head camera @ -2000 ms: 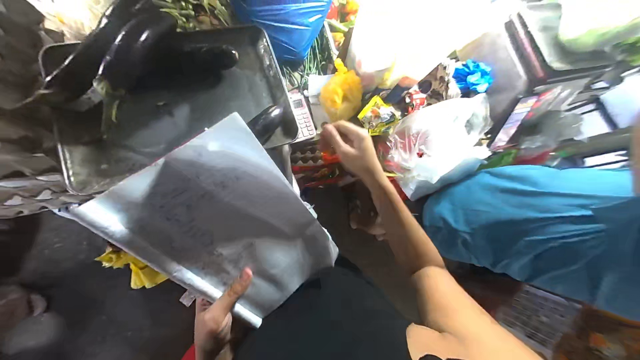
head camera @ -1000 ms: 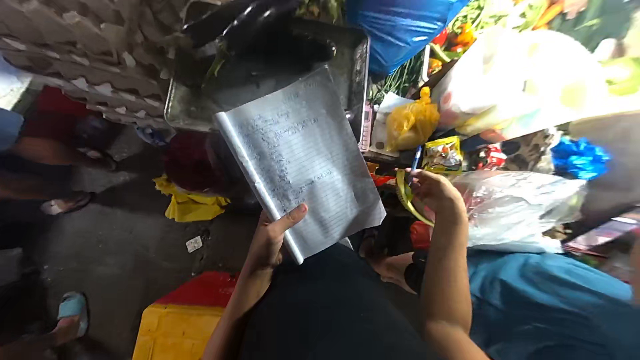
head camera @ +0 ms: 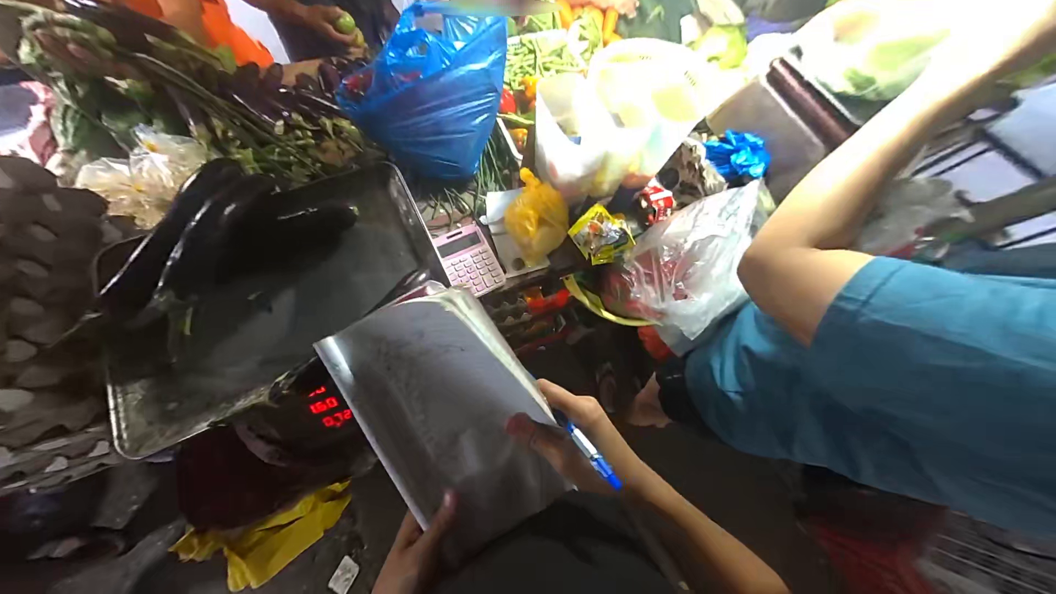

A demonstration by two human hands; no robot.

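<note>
A notebook point(head camera: 437, 396) with handwriting on its page lies tilted between my hands. My left hand point(head camera: 421, 544) grips its lower left edge, thumb on top. At the right edge, my right hand point(head camera: 569, 437) holds the notebook with the thumb on the page, and a blue and white pen point(head camera: 592, 455) sticks out from the same hand. Just beyond the notebook is a metal tray point(head camera: 330, 256) with dark eggplants point(head camera: 206, 231) on it, above a scale's red digital display point(head camera: 328, 406). A pink calculator point(head camera: 469, 259) sits beside the tray.
Blue point(head camera: 437, 99) and white plastic bags point(head camera: 610, 115) stand among vegetables. A small yellow bag point(head camera: 536, 216) is near the calculator. Egg trays point(head camera: 41, 313) are stacked at left. A person in a teal garment point(head camera: 907, 379) is close at right, one arm stretched forward. Another person's hand holds green fruit.
My right hand, beside the yellow strap a second ago, is now on the notebook's right edge with the pen. The person at right now has an arm stretched across the view.
</note>
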